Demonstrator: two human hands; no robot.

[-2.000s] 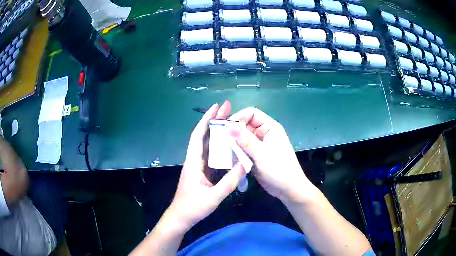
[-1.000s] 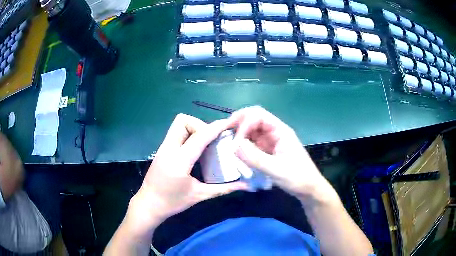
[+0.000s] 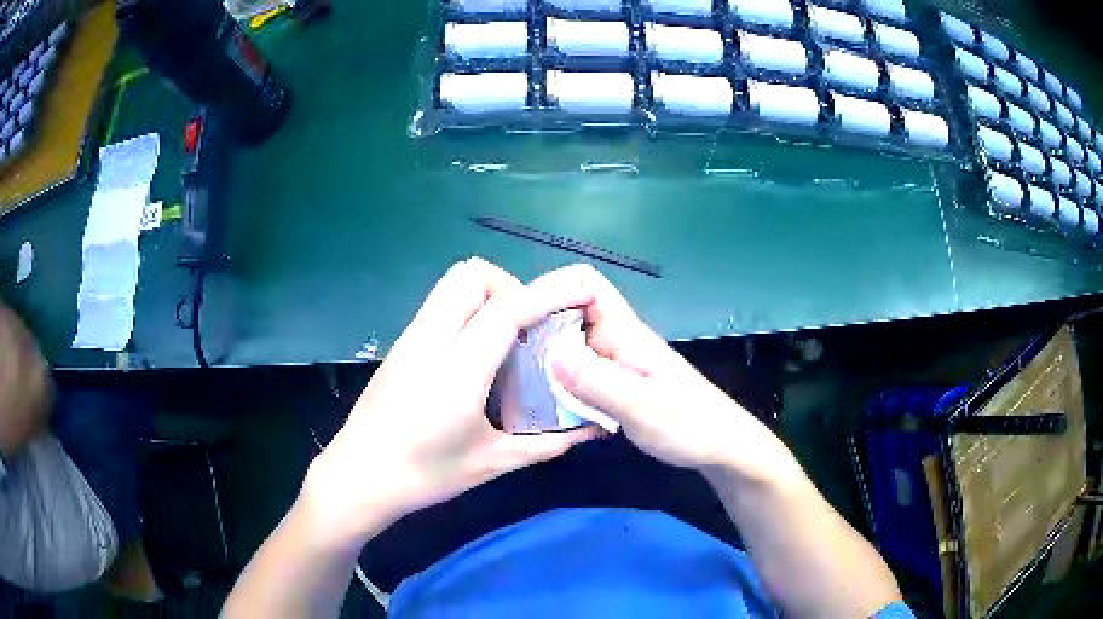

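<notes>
A white to lilac device housing [image 3: 529,389] is between my hands, above the bench's front edge. My left hand [image 3: 429,381] is around its left side, with the thumb under its near end. My right hand [image 3: 647,393] presses a white wiping cloth [image 3: 589,409] on the housing's right side; most of the cloth is hidden by the fingers. A thin black stick tool [image 3: 566,246] lies on the green mat just beyond my hands. A clear blister tray [image 3: 532,122] with rows of white units lies farther back.
A second tray of units [image 3: 994,213] is at far right. A black heat gun [image 3: 206,61], a corded handle with a red switch [image 3: 201,200] and a white paper strip [image 3: 111,248] are at left. Another person's arm [image 3: 22,381] is at the left edge. A blue chair [image 3: 901,484] stands lower right.
Both hands have turned the housing and stay closed around it. The whole black stick tool now shows beyond them. The bench and trays have shifted slightly upward in the picture.
</notes>
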